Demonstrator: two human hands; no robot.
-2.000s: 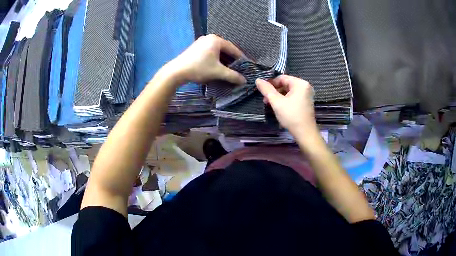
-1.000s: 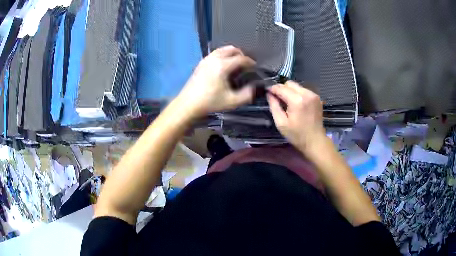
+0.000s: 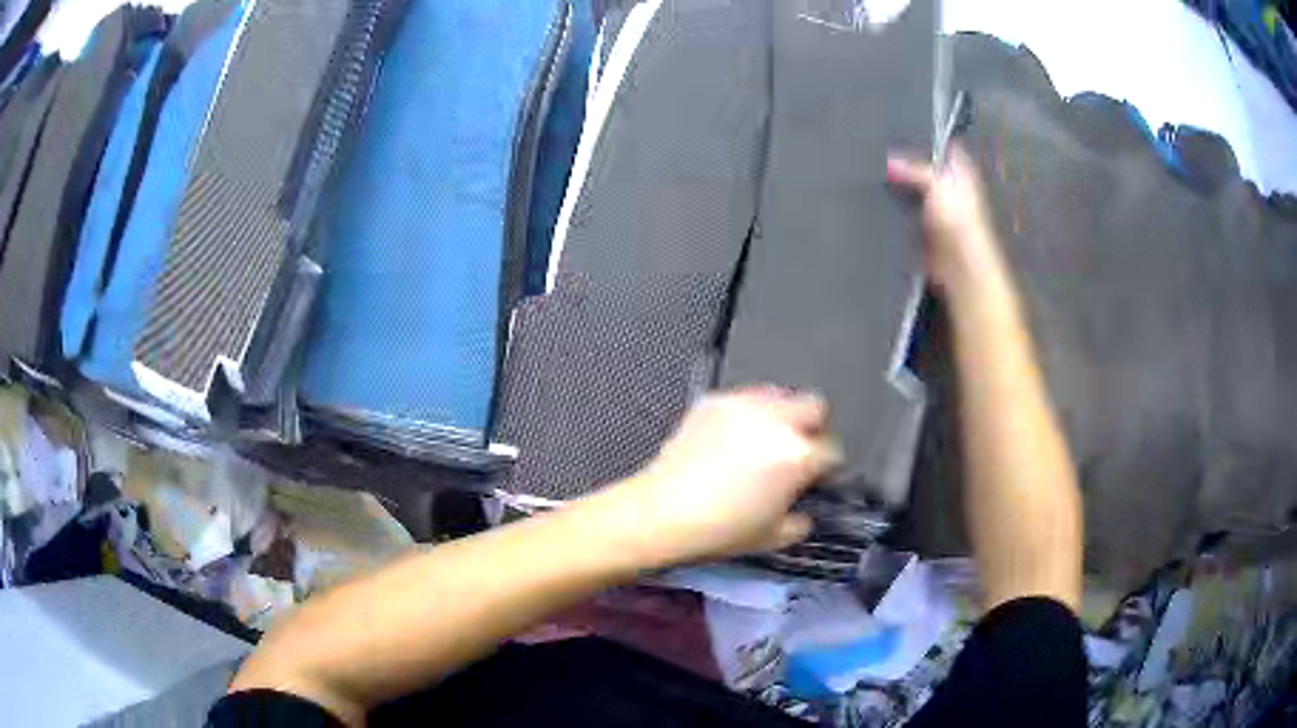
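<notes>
A long dark grey-brown cut panel (image 3: 839, 242) lies on a pile at the table's near edge, its right edge pale. My right hand (image 3: 945, 206) is at this panel's far right edge, thumb on top, fingers closed around the edge. My left hand (image 3: 754, 469) is blurred at the pile's near left corner, fingers curled; whether they pinch a ply is unclear. To the left lies a dark fine-ribbed panel stack (image 3: 619, 356) with a white edge. Layered ply edges show below my left hand.
A blue panel stack (image 3: 413, 242) and a striped-edge dark stack (image 3: 235, 242) lie left, with narrower blue and dark stacks beyond. Dark fabric piles (image 3: 1124, 327) lie right. Offcuts (image 3: 839, 661) litter the floor. A pale flat surface (image 3: 107, 654) is at lower left.
The view has shifted right. My hands have separated from the bunched ply corner: the right reached far along the panel's edge, the left stayed near its front end. The panel now lies flat.
</notes>
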